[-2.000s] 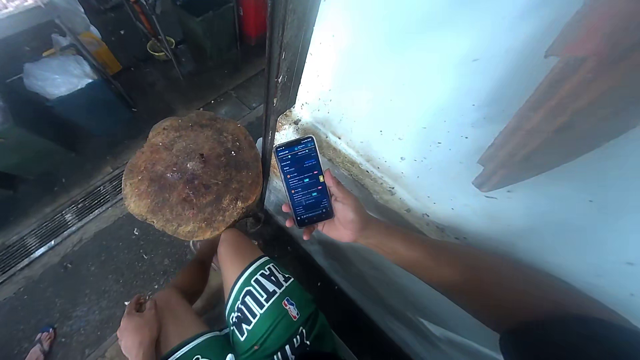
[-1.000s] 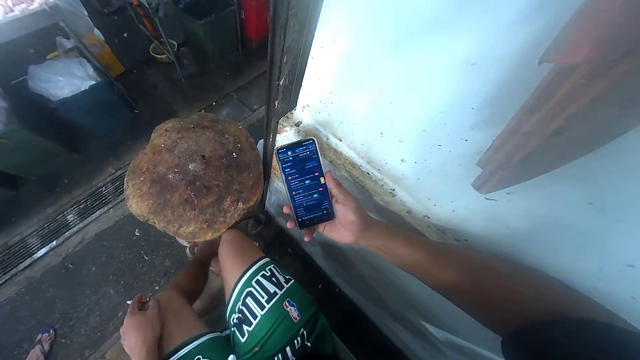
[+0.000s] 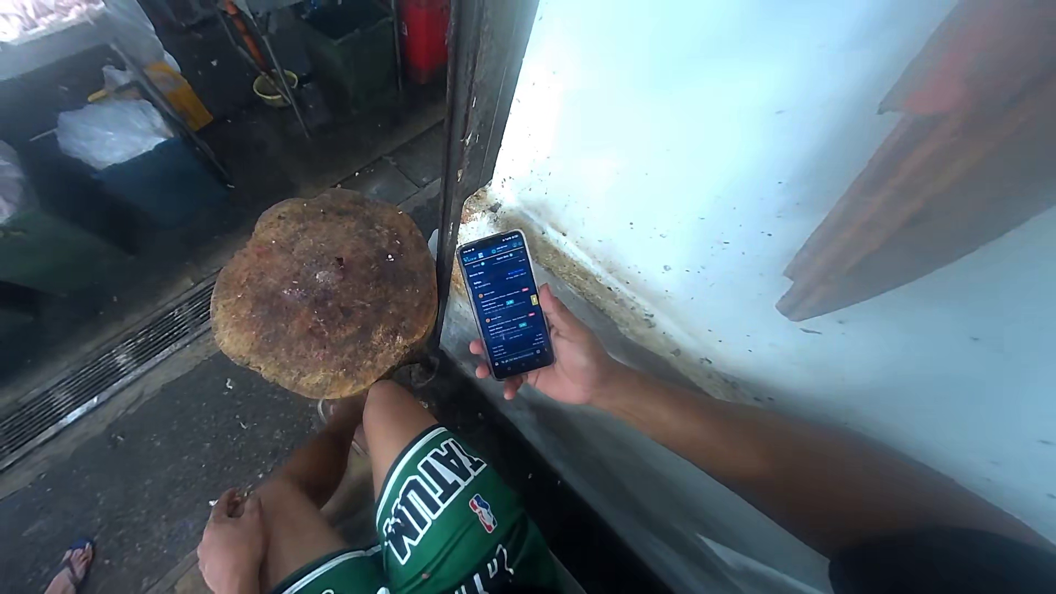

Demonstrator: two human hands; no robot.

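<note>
A smartphone [image 3: 507, 305] with a lit dark-blue screen bearing writing rests in my right hand [image 3: 569, 346], whose fingertips wrap past its left edge. My left hand [image 3: 233, 540] lies on my left knee at the lower left, near the hem of my green shorts [image 3: 462, 511]; it holds nothing that I can see, and its fingers are partly curled. Just beyond my knees stands a thick round wooden chopping block [image 3: 326, 293] with a stained, worn top. It is left of the phone.
A dirty white wall [image 3: 660, 165] with a peeling brown patch rises at the right. A dark metal post [image 3: 470, 124] stands behind the block. Left are a floor drain grate [image 3: 107, 371], blue bin [image 3: 165, 177], yellow basket [image 3: 275, 87] and another person's sandalled foot [image 3: 78, 561].
</note>
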